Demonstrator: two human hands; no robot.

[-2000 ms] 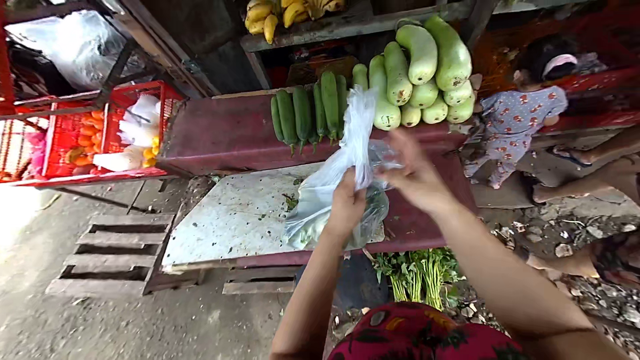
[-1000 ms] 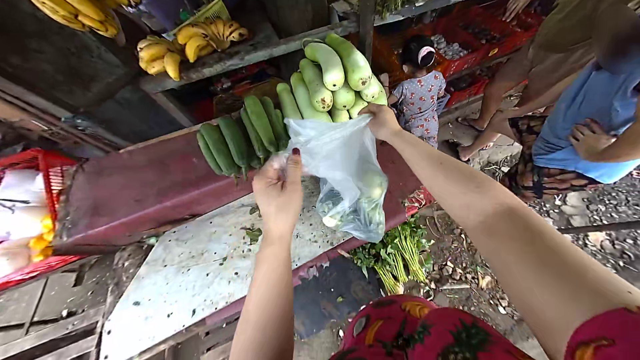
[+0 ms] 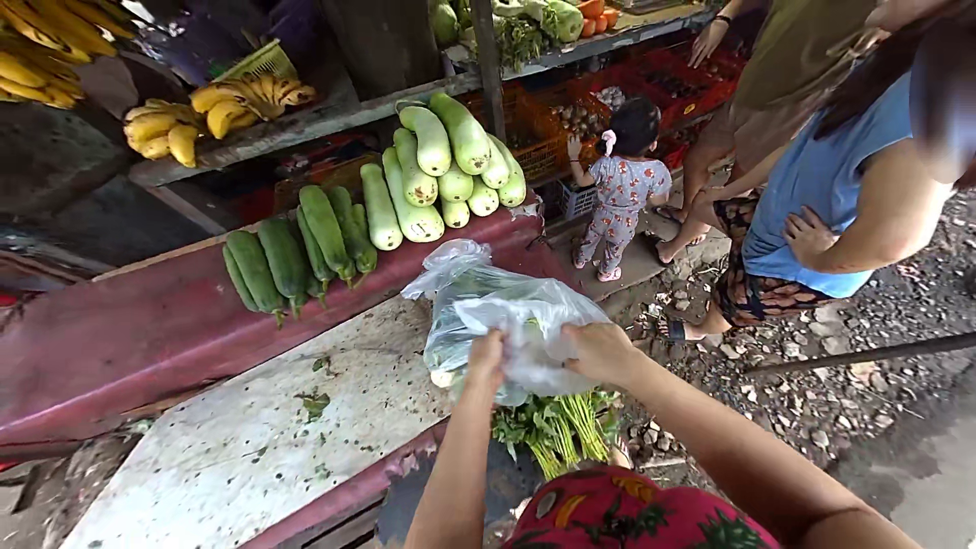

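Observation:
Both my hands grip a translucent plastic bag (image 3: 457, 328) over the right end of the white board (image 3: 305, 404). My left hand (image 3: 488, 362) closes on its near side, and my right hand (image 3: 598, 354) pinches its right part. Something green and a pale rounded piece show in the bag; exactly what they are is unclear. Just beyond the bag, pale green gourds (image 3: 419, 164) lie piled on the red-covered ledge. Darker green gourds (image 3: 282, 255) lie left of them. Leafy greens with long stems (image 3: 564, 427) are below the bag, close to my body.
Banana bunches (image 3: 229, 107) rest on a wooden shelf (image 3: 305, 126) at the back left. A small person (image 3: 621, 183) stands by red and orange crates (image 3: 537, 126). Another person in a blue top (image 3: 827, 198) and one in an olive shirt (image 3: 793, 53) are at the right, beside rocky ground (image 3: 831, 374).
The bag hung upright between my hands a second ago; now it lies sideways and bunched, its far end over the ledge's edge. My hands have come closer together. The view has swung to the right.

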